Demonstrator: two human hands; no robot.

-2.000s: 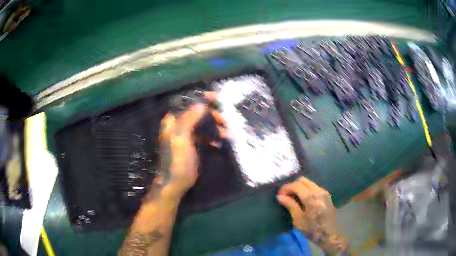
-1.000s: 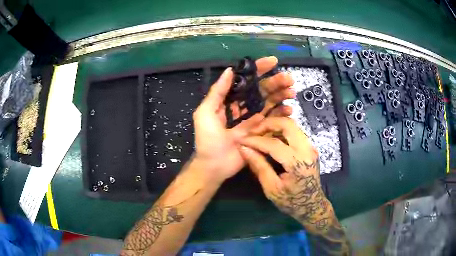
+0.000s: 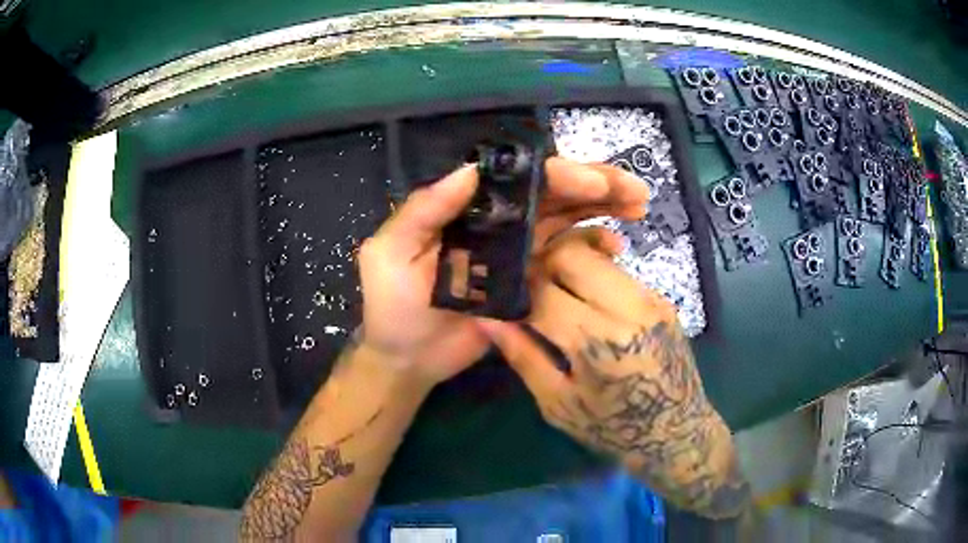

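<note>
A black camera bracket (image 3: pixel 490 239) is held upright in front of the parts tray, its dark round lenses at the top and a notched opening near its lower end. My left hand (image 3: pixel 414 281) is closed around it, thumb on its left edge and fingers behind and at its right. My right hand (image 3: pixel 605 339) is bent against the bracket's lower right side, with its fingertips partly hidden behind the bracket and my left palm; I cannot tell if they hold a piece. The long black divided tray (image 3: pixel 258 286) lies behind both hands.
White bits (image 3: pixel 679 288) fill the tray's rightmost compartment, with another bracket (image 3: pixel 660 202) on them. Many black plates (image 3: pixel 815 175) with ringed holes lie on the green bench at right. White paper (image 3: pixel 85 308) and a tray of cream pieces (image 3: pixel 30 255) are at left. Clear bags (image 3: pixel 876 440) lie lower right.
The held bracket has turned more upright, its flat face now showing. My right hand has moved from my left palm to the bracket's lower right side. The whole view has shifted slightly.
</note>
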